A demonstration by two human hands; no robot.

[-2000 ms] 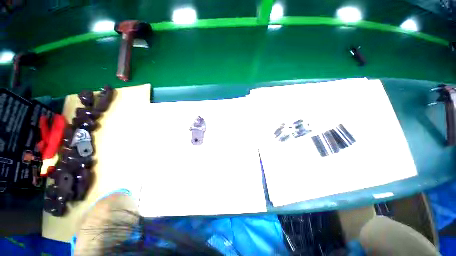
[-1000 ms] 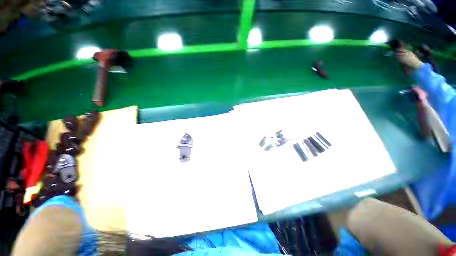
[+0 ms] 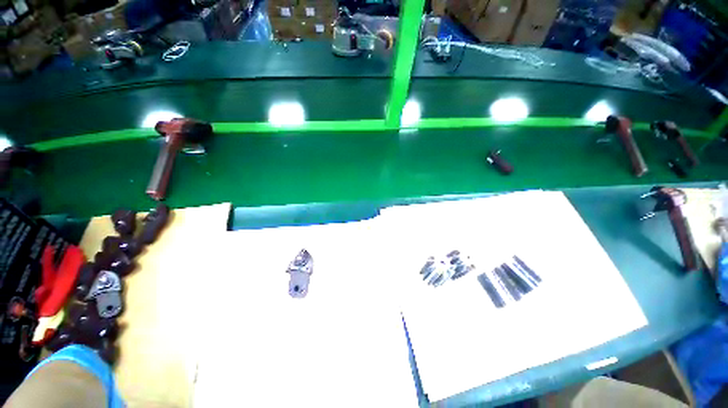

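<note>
Neither of my hands is in view. Only parts of my arms show at the bottom edge, one with a blue cuff at the left and a bare, blurred one at the right. A small grey-purple part [image 3: 300, 273] lies on the white sheet [image 3: 319, 351]. To its right are a loose cluster of small metal clips [image 3: 447, 268] and several dark ribbed strips [image 3: 508, 280] side by side. Dark maroon caps [image 3: 92, 319] are piled on the tan sheet [image 3: 164, 303], with a similar grey part [image 3: 106, 293] on top.
A red glove or tool [image 3: 57, 279] lies beside the caps, by a black printed box [image 3: 16, 279]. A T-shaped unit [image 3: 680, 227] lies right of the sheets. The green belt [image 3: 319, 167] carries more units [image 3: 165, 163] and a small dark part [image 3: 500, 162]. A carton stands lower right.
The view has tilted up, showing more of the belt and stacked cartons behind. Another person's blue-sleeved arm has left the right side. The parts on the sheets look unmoved.
</note>
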